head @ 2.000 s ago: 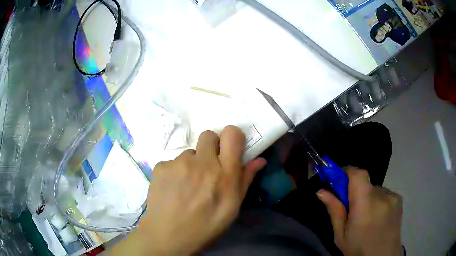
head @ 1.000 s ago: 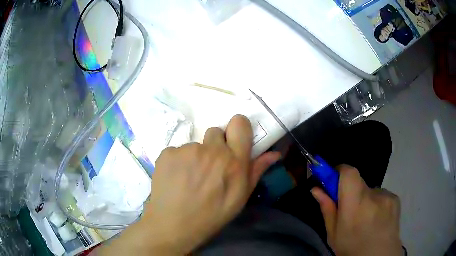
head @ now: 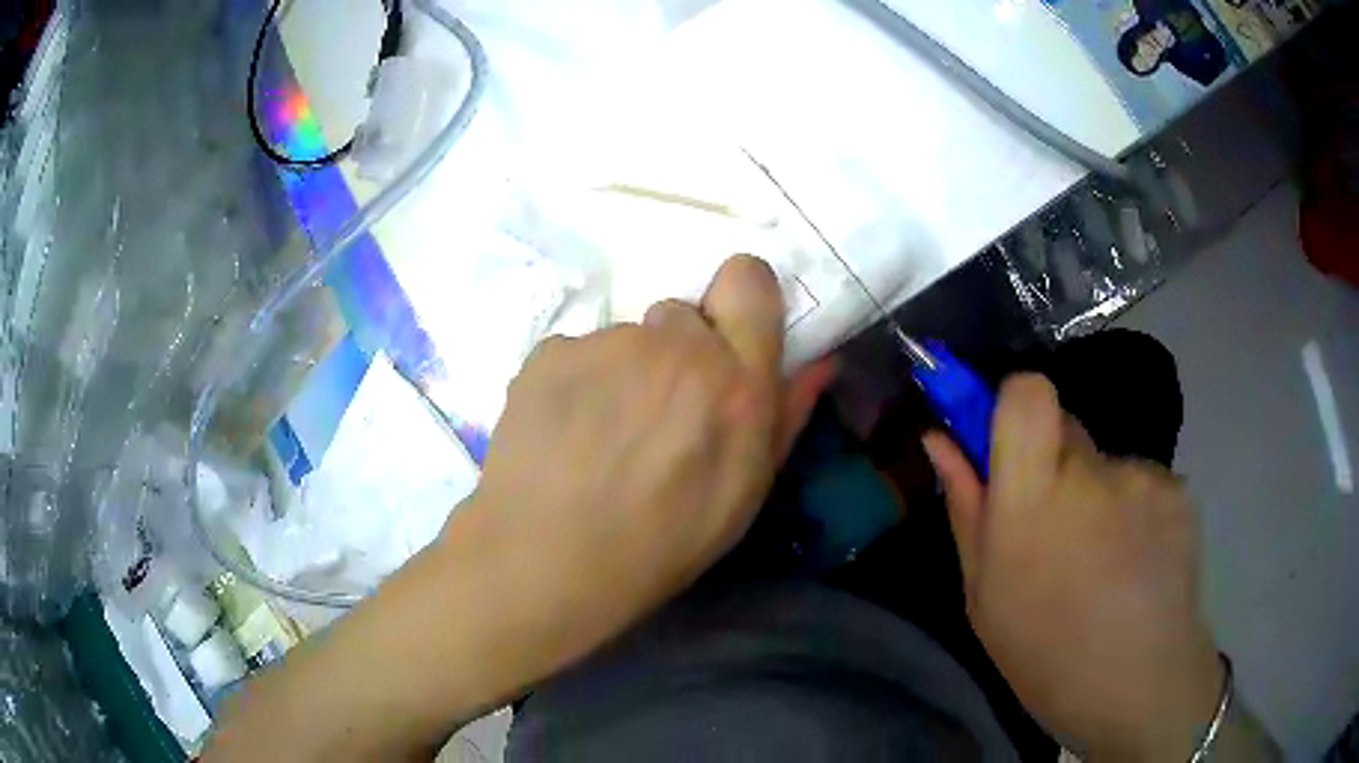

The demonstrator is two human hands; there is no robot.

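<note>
My left hand [head: 656,410] is shut on a white syringe barrel [head: 838,283] lying at the bench edge. Part of a printed label outline shows beside the index finger; much of the barrel is hidden under the hand. My right hand [head: 1073,552] grips the blue handle [head: 958,403] of a saw or knife. Its thin blade [head: 824,242], seen edge-on, points up and left across the barrel, just right of the label. Whether the blade touches the barrel I cannot tell. A thin pale stick [head: 663,197] lies on the white sheet beyond the barrel.
Stacked clear trays [head: 119,283] stand on the left. A clear-grey hose [head: 358,224] curves beside a black cable [head: 257,112]. Another grey hose [head: 1014,119] crosses the upper right. A crumpled tissue [head: 373,485] lies lower left. Clear packaging [head: 1095,268] overhangs the right edge. Dark-clothed legs are below.
The view has shifted, so the bench things appear higher. The blade has turned from partly broadside to edge-on. Both hands keep their holds on the barrel and the blue handle.
</note>
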